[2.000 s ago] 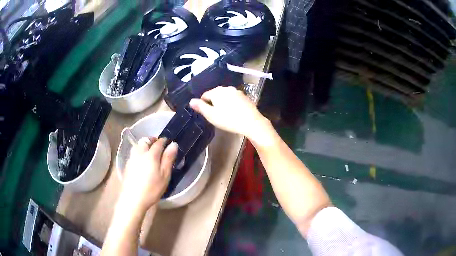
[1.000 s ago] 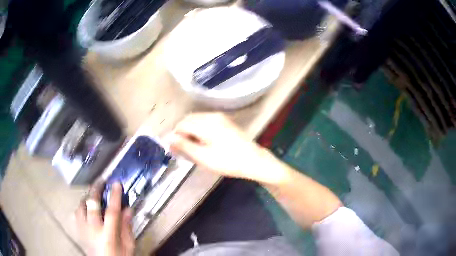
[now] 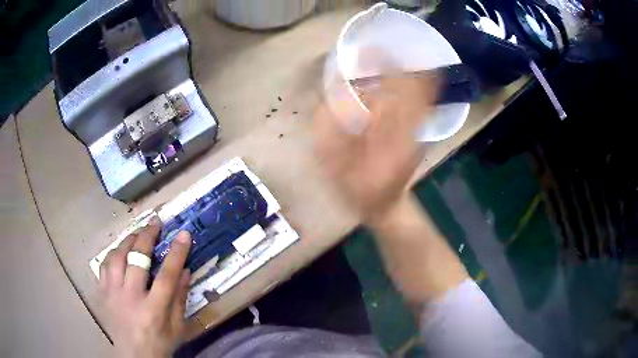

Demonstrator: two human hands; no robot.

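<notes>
A glossy blue-black plastic housing [image 3: 222,211] lies in the white holding fixture [image 3: 285,236] near the bench's front edge. My left hand [image 3: 149,276], with a white band on one finger, rests its fingertips on the housing's left end, pressing it rather than gripping round it. My right hand [image 3: 381,133] is strongly blurred, in front of the white tub [image 3: 444,126] at the upper right. Whether it holds anything cannot be told. A dark part [image 3: 456,82] shows in the tub beyond the hand.
A grey metal screw feeder [image 3: 133,77] stands behind the fixture at the upper left. Several tiny dark screws [image 3: 274,109] lie loose on the tan bench. Another white tub [image 3: 266,10] is cut off at the top. Round black units [image 3: 514,28] with white blades stand at the upper right.
My left hand has come from the tub to the fixture and stays on the housing there. My right hand has moved from beside the fixture up to the tub. The view has shifted left along the bench.
</notes>
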